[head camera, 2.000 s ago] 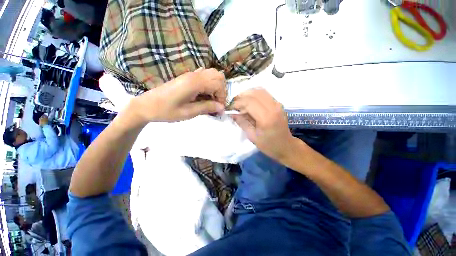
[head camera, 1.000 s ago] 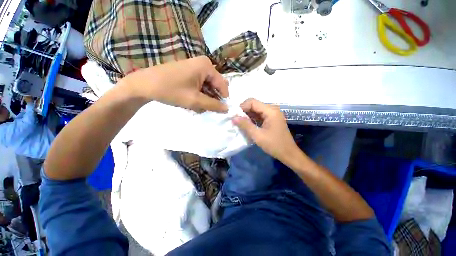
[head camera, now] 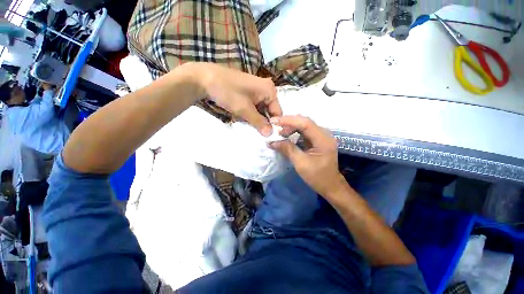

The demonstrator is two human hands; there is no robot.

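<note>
The white padded lining (head camera: pixel 178 212) hangs over my lap and the table's front edge at the left. The checked shell fabric (head camera: pixel 198 34), tan with black, white and red lines, lies on the table behind my hands. My left hand (head camera: pixel 238 97) pinches the edge of the white lining between thumb and fingers. My right hand (head camera: pixel 310 150) pinches the same edge just to the right, with fingertips close to the left ones. The fingers hide most of the pinched edge.
Scissors with yellow and red handles (head camera: pixel 480 64) lie on the machine bed (head camera: pixel 368 74), right of the machine's metal parts (head camera: pixel 382 16). A ruler strip (head camera: pixel 425 154) runs along the table's front edge. A blue crate (head camera: pixel 459 252) holds white pieces at lower right. A person (head camera: pixel 34 118) sits at far left.
The view has shifted and tilted. My fingertips stay together at the lining's edge, and my right hand has turned from lying over the edge to pinching it from the right.
</note>
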